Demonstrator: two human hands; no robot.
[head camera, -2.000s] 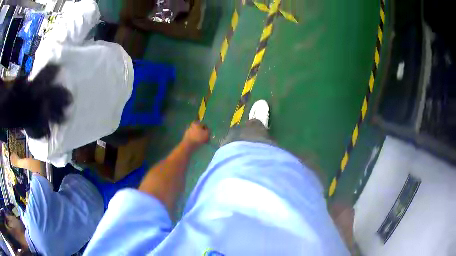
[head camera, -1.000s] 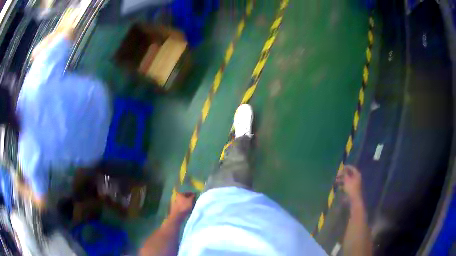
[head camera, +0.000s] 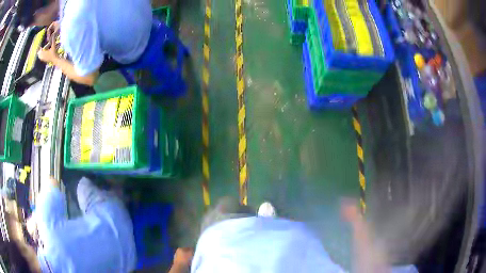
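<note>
My left hand (head camera: 183, 256) shows small at the bottom edge, left of my light-blue shirt; its fingers are not clear. My right hand (head camera: 350, 209) is blurred at the lower right, over the floor by a tape line. I see no object in either hand. A green crate (head camera: 137, 130) filled with upright yellow and pale pieces stands at the left, on top of blue and green crates. A stack of blue and green crates (head camera: 341, 80) with yellow contents stands at the upper right. Both hands are apart from the crates.
Two seated people (head camera: 109, 29) (head camera: 88, 232) in light blue are at the left bench line (head camera: 52, 122). A blue stool (head camera: 165, 61) is beside the upper one. Yellow-black tape (head camera: 241, 106) runs along the green floor. My white shoe (head camera: 266, 209) shows. A dark bench with colourful items (head camera: 434, 80) lies right.
The view has moved along the aisle: both crate stacks now show, and the open carton has left view. My left hand sits lower in the picture; my right hand is more blurred.
</note>
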